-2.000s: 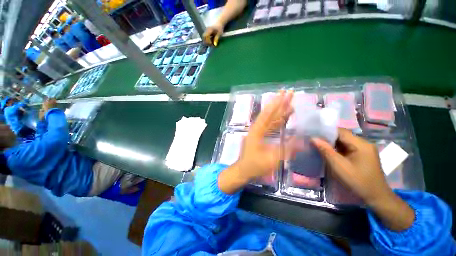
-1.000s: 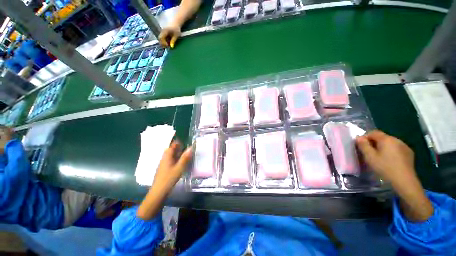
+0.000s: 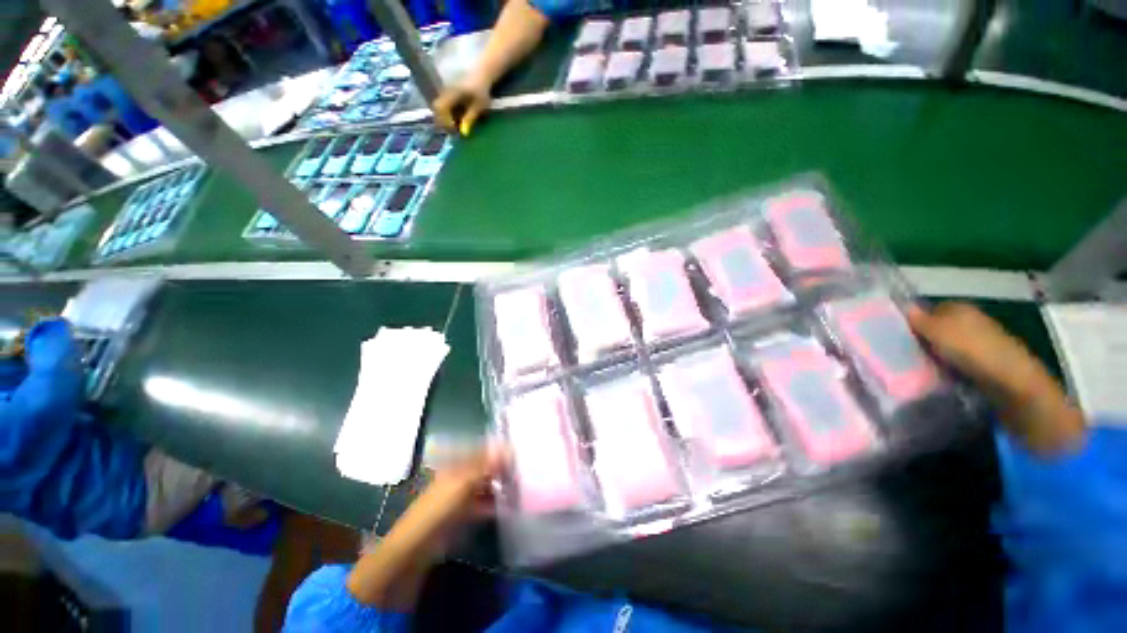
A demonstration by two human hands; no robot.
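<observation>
The clear plastic tray (image 3: 692, 501) is tilted and raised at its right side, in front of me over the bench's front part. Its two rows of pockets hold several red phones in translucent sleeves, such as this one (image 3: 816, 402). My left hand (image 3: 464, 488), blurred, grips the tray's left edge near the front corner. My right hand (image 3: 989, 359) grips the tray's right edge; its fingertips are partly hidden. The stack of empty white sleeves (image 3: 389, 402) lies on the bench left of the tray.
The green conveyor belt (image 3: 643, 155) runs beyond the tray, with trays of light blue phones (image 3: 352, 186) at left. Another person's hand (image 3: 464, 105) is at its far edge. A metal upright (image 3: 223, 142) stands at left. Another worker's blue sleeve (image 3: 43, 396) is far left.
Both hands worked on a sleeve over the tray, then parted to its sides. The right hand let go of the corner phone and took the tray's edge; the tray has turned and lifted.
</observation>
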